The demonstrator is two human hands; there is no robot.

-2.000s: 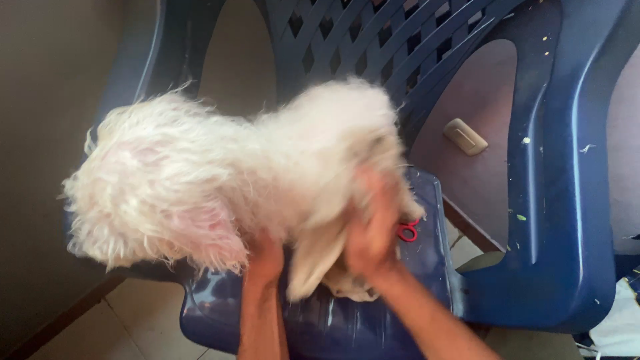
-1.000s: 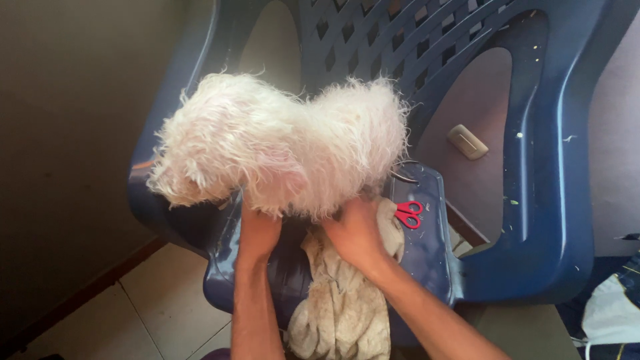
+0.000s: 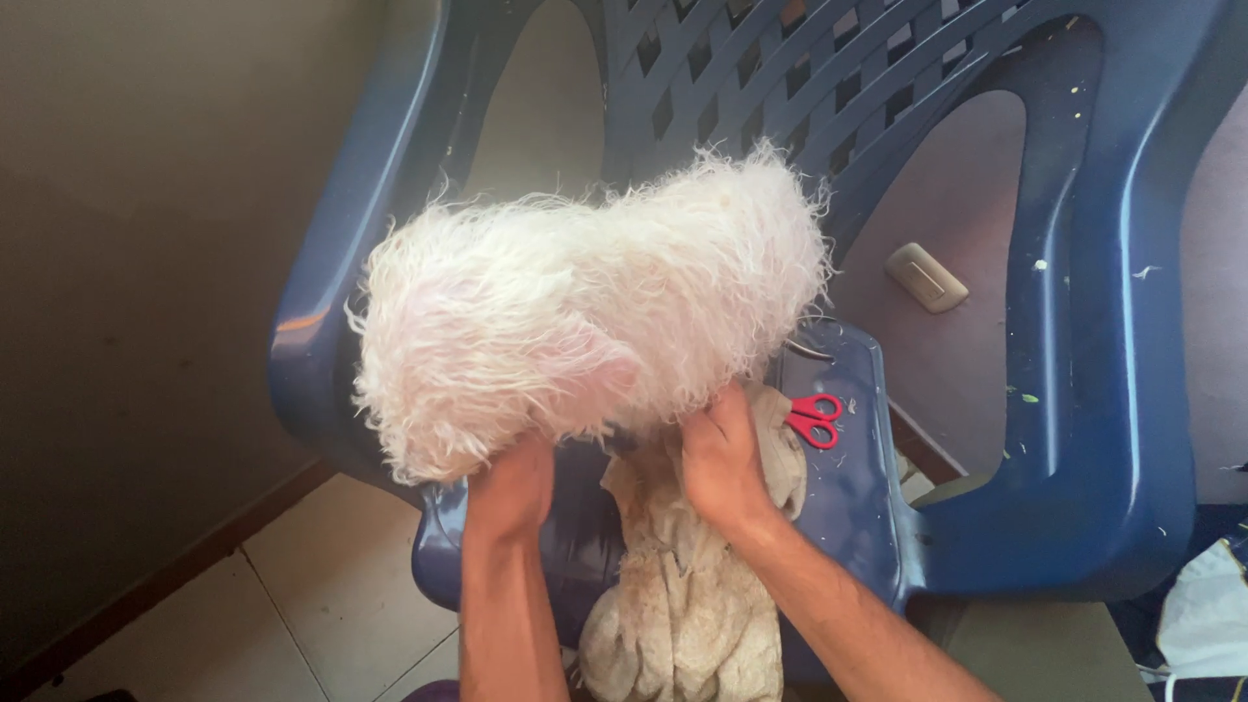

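Note:
A small white curly-haired dog (image 3: 604,292) stretches across a blue plastic armchair (image 3: 858,487), its head end at the left. My left hand (image 3: 512,483) is under the head end, its fingers hidden by the fur. Against the dog's underside, towards the rear, is my right hand (image 3: 721,453); its fingers are partly hidden, so its grip does not show fully. A stained beige cloth (image 3: 682,595) hangs over the seat beneath my right hand. Red-handled scissors (image 3: 817,421) lie on the seat at the cloth's right edge, with a curved metal piece (image 3: 809,351) above them.
The chair's armrests rise on both sides, and its lattice back (image 3: 741,78) stands behind the dog. A beige wall switch (image 3: 926,278) shows through the right opening. White fabric (image 3: 1207,614) lies at the lower right. Bits of hair dot the seat.
Since two seconds ago the dog has been shifted and the beige cloth below it has come into fuller view. Over the last second its head has turned, hiding the face. Both hands remain beneath it.

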